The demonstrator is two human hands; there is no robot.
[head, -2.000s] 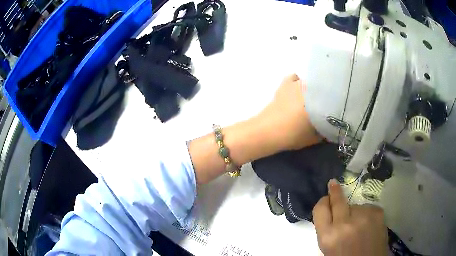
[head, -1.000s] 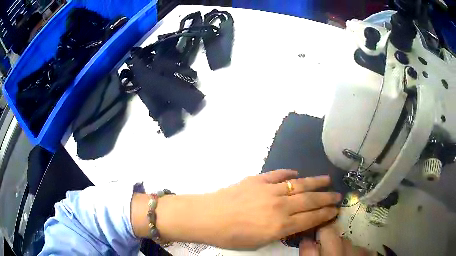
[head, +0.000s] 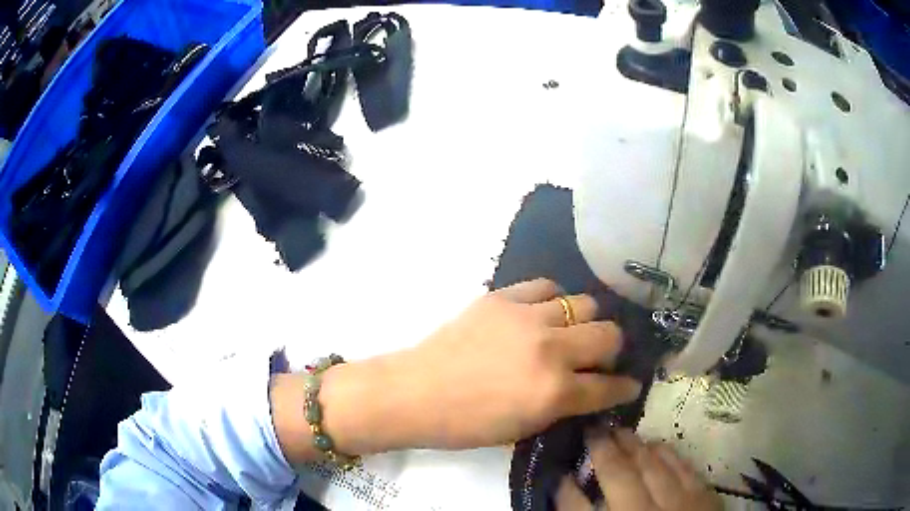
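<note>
A black fabric panel [head: 547,235] lies flat at the left of the presser foot [head: 675,321] and runs partly behind the white sewing machine head [head: 639,190]. My left hand [head: 529,364], with a ring and bracelet, lies on the fabric with its fingers pointing at the needle area. A black zippered strip [head: 531,477] shows below that hand. My right hand [head: 644,474] is at the bottom edge, partly cut off, with its fingers bent at the strip. The needle tip is too small to make out.
A blue bin [head: 120,150] full of black pieces stands at the left. Stacked black panels [head: 165,264] lie beside it, and a heap of black zippered strips [head: 289,165] lies on the white table [head: 399,240]. Dark thread snips [head: 773,486] lie at the lower right.
Two seconds ago my left arm reached behind the machine head; now that hand lies flat before the needle. The panel shows farther out to the left. The zippered strip shows at the bottom.
</note>
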